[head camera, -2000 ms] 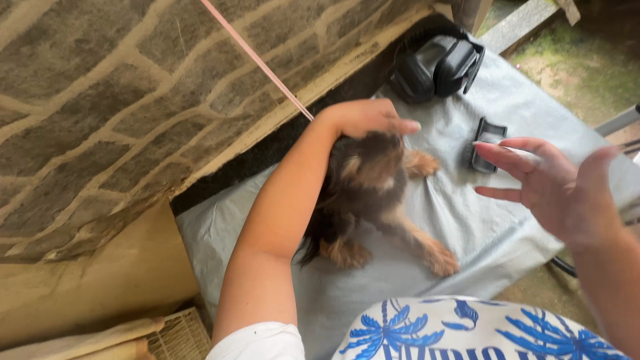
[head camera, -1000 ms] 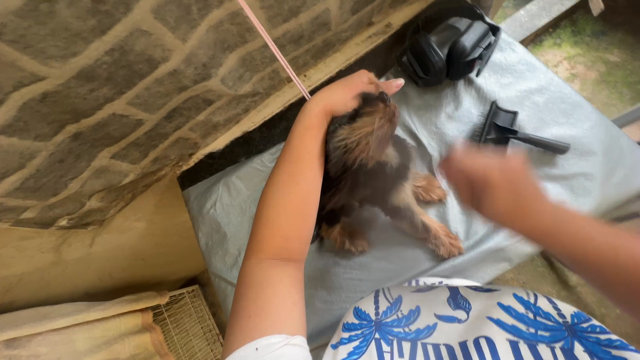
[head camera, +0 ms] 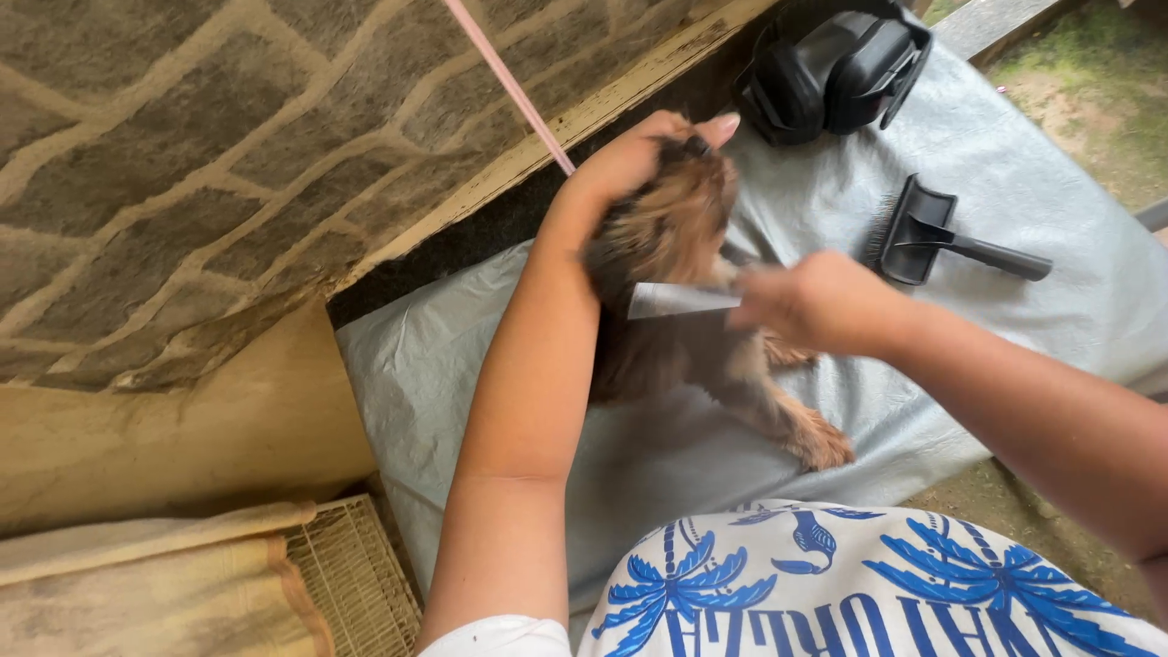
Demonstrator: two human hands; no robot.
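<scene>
A small dog (head camera: 675, 228) with brown and dark fur is on a table covered in silvery cloth (head camera: 985, 365). My left hand (head camera: 639, 160) grips the dog's muzzle and tilts its head up, the thumb beside the dark nose. In my right hand (head camera: 803, 301), blurred by motion, is a flat metal comb (head camera: 684, 299), held against the fur at the dog's neck and chest. Its teeth cannot be made out. A black slicker brush (head camera: 922, 233) lies on the cloth to the right of the dog.
Black earmuffs (head camera: 835, 73) rest at the table's far end. A pink cord (head camera: 516, 91) runs from above down behind my left hand. A stone-patterned wall (head camera: 182, 164) borders the table on the left. A wire cage (head camera: 356, 566) partly under cloth stands at lower left.
My right hand was open above the brush two seconds ago. It has moved left to the dog and now holds the comb. My left hand stays at the dog's head.
</scene>
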